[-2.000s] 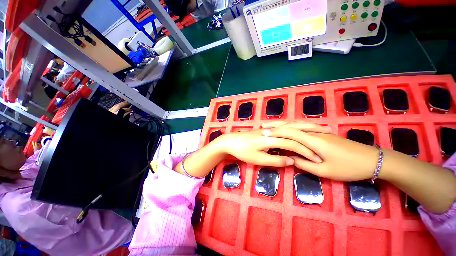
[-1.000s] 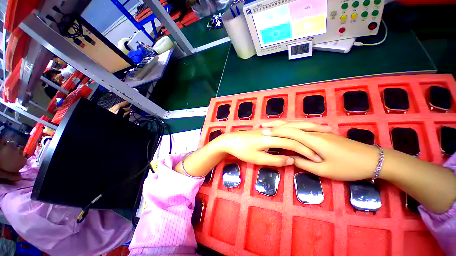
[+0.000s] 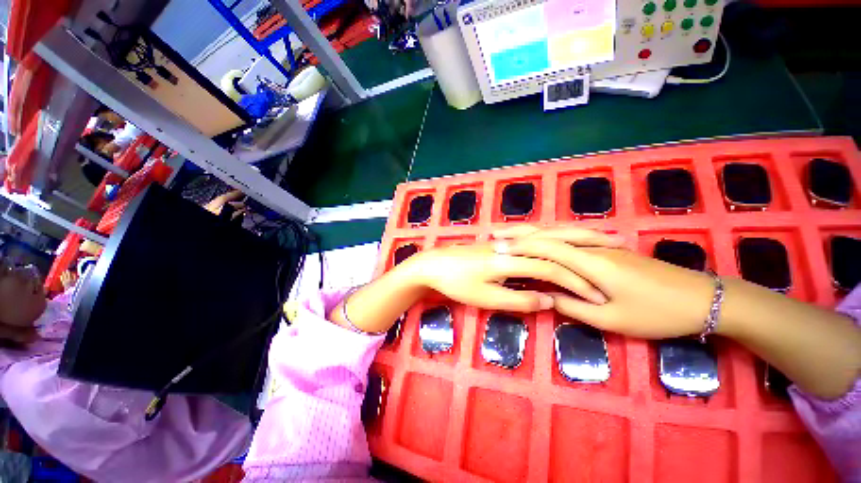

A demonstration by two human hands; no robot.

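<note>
A red foam tray [image 3: 604,405] with square pockets fills the lower right. Several dark smartwatches without straps, such as one in the back row [image 3: 591,196] and a shiny one [image 3: 582,353], sit in its pockets. Several front-row pockets hold nothing. My left hand [image 3: 481,278] lies flat over the tray's middle. My right hand [image 3: 604,283] rests across the fingers of my left hand. Neither hand is seen holding a watch. The hands hide part of the second row of pockets.
Behind the tray stand a tester [image 3: 548,45] with a coloured screen, a small white timer [image 3: 566,91] and a pale pen holder [image 3: 450,66]. A black monitor [image 3: 175,292] with a cable is at left. A person in a pink smock [image 3: 123,415] is beyond it.
</note>
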